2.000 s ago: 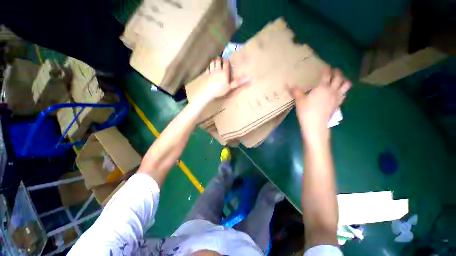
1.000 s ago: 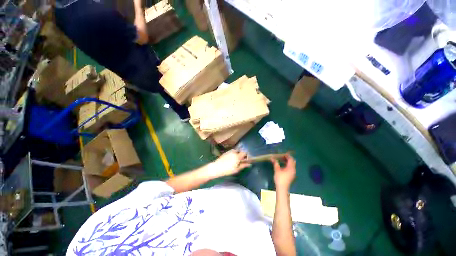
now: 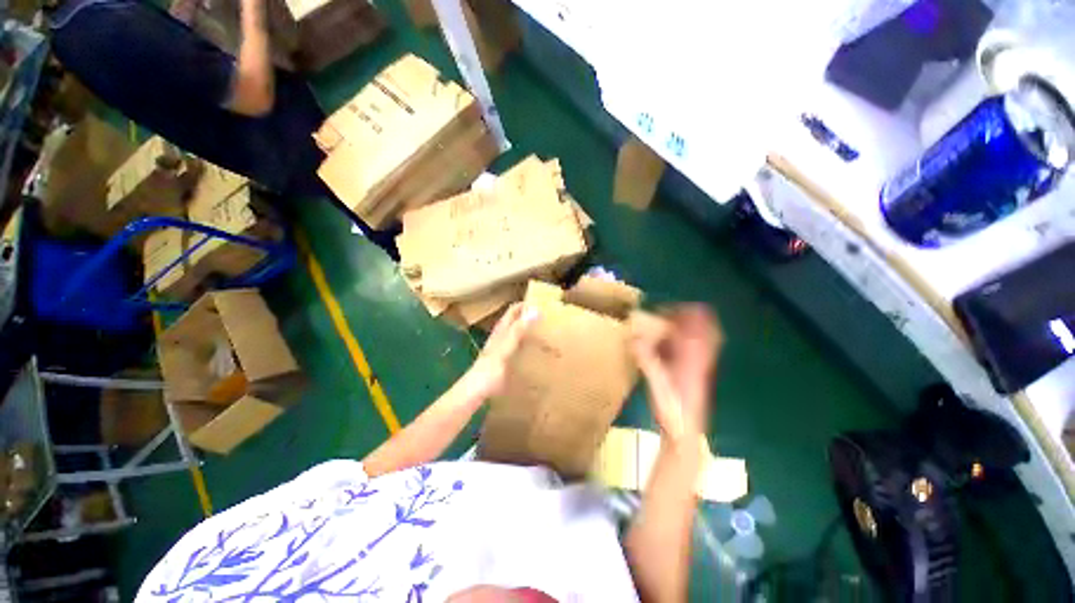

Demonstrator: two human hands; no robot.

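A brown cardboard carton (image 3: 559,383), partly opened with flaps showing at its top end, is held in front of my chest. My left hand (image 3: 509,342) grips its left edge. My right hand (image 3: 678,353) is at its upper right edge by the flaps, blurred; its fingertips are hard to make out. A pile of flat carton blanks (image 3: 493,239) lies just beyond on the green bench, and a thicker stack of blanks (image 3: 407,136) stands behind it. A long pale card strip (image 3: 721,477) lies partly behind the carton and my right arm.
A grey-white fan blade (image 3: 743,525) lies near my right forearm. A black ribbed housing (image 3: 902,507) is at right. A pale raised shelf (image 3: 866,224) holds a blue can (image 3: 978,171). At left are an open carton (image 3: 224,365), a blue trolley (image 3: 88,289) and another person's arm (image 3: 251,59).
Two seconds ago both hands were on the pile of blanks. One second ago they held a thin flat piece edge-on. Now a carton with open flaps is between them, and the view has shifted.
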